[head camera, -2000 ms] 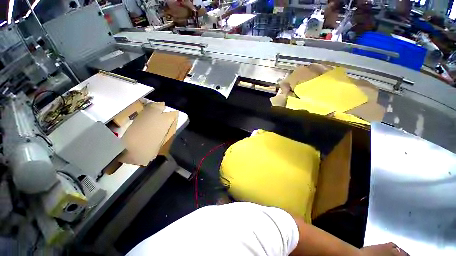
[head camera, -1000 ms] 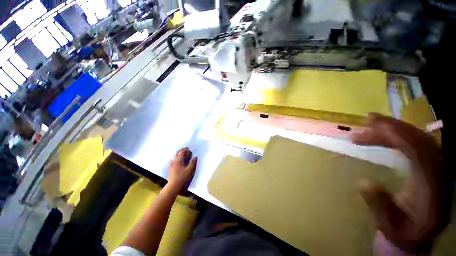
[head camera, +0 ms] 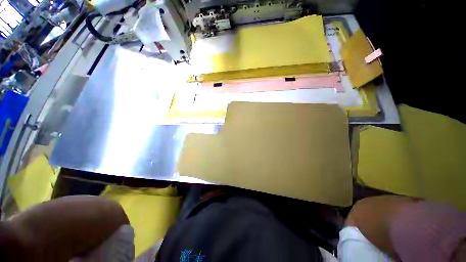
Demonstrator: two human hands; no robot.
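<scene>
The khaki panel [head camera: 288,153], with a notched upper left corner, lies flat across the front edge of the metal table and overlaps the white template [head camera: 255,100]. A yellow panel [head camera: 281,43] lies on the template behind the pink strip [head camera: 260,83], which has black marks. A tan-yellow tab [head camera: 359,60] with a pink end lies at the template's right end. Both my forearms show large and blurred at the bottom corners, with white sleeves; a pink wristband [head camera: 432,230] is on the right one. Both hands are outside the picture. Nothing visible touches the khaki panel.
The sewing head [head camera: 171,33] stands at the template's left, with a metal rail [head camera: 250,14] behind. The shiny metal table [head camera: 112,117] spans the left. Yellow pieces [head camera: 380,158] lie at the right, below the table's front edge [head camera: 145,217], and at far left.
The view has turned to face the template squarely. Both hands have left the table and the picture. The khaki panel now lies uncovered by my right hand.
</scene>
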